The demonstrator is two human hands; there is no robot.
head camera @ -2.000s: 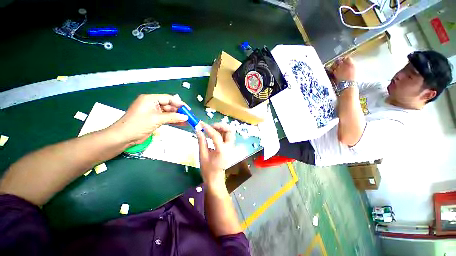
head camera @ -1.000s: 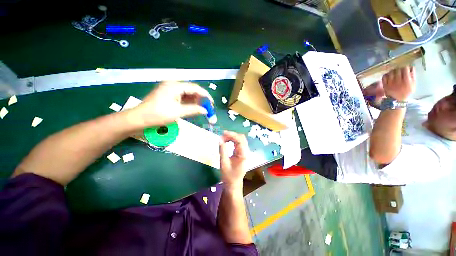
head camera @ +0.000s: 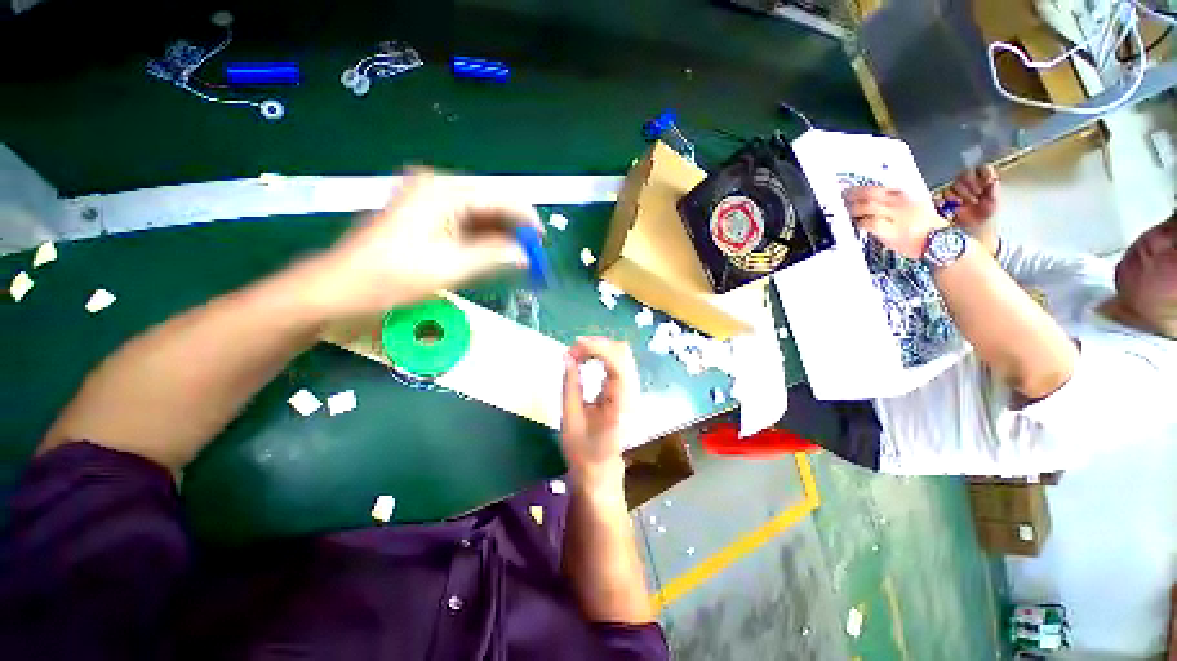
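Note:
My left hand [head camera: 420, 245] is blurred. It is shut on a blue battery cell [head camera: 532, 256] near its fingertips, above the green work surface. Faint, blurred wires seem to hang below the cell. My right hand [head camera: 596, 387] is below and to the right of the cell, apart from it, with thumb and fingers curled close together. Whether it pinches a small pad or wire cannot be told. A long pale sheet [head camera: 497, 371] lies under the hands. A green-flanged spool [head camera: 445, 351] stands on its left part.
A brown box [head camera: 661, 265] bears a black fan [head camera: 753, 220]. Beside it, a coworker's hand [head camera: 897, 220] is over a white box [head camera: 826, 338] of small wired parts. Pale squares [head camera: 305, 403] lie scattered. More cells [head camera: 262, 74] and wired parts lie beyond the metal rail [head camera: 168, 209].
Both hands were at the cell; my right hand has come off it and my left hand holds it alone, higher up. The view has shifted. The coworker's hand has moved over the white box.

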